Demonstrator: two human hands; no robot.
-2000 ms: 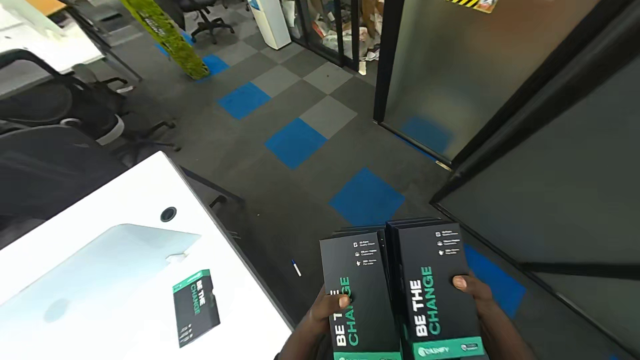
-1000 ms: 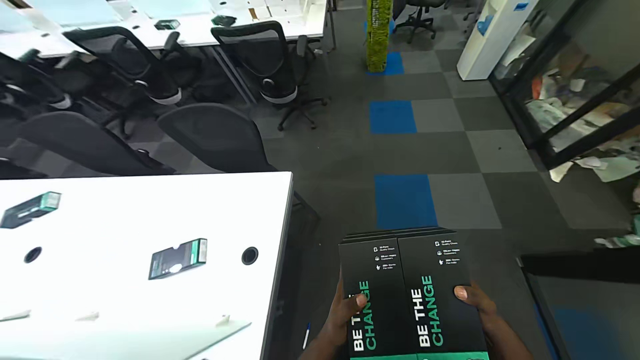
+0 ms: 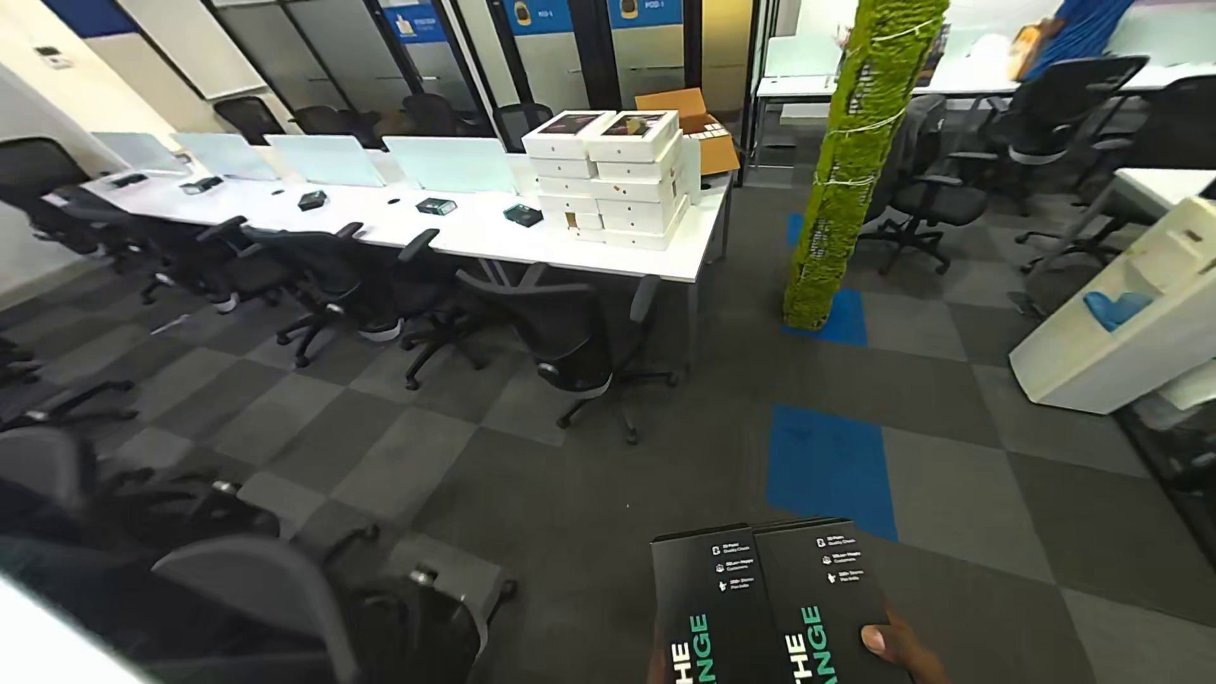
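Two side-by-side stacks of black printed cardboard boxes are at the bottom right of the head view, the left stack touching the right stack. My right hand grips the right stack's outer side, its thumb on the top box. Only a sliver of my left hand shows at the left stack's outer edge; the rest is hidden by the boxes and the frame's lower edge. White and green lettering covers the top boxes.
A long white desk bears small dark boxes, stacked white boxes and an open carton. Office chairs line it. A green-wrapped pillar and white water dispenser stand at right. A person in blue is far back.
The view has swung up and left to the long desk and pillar. Both hands still carry the black boxes; the near white table has mostly left the view.
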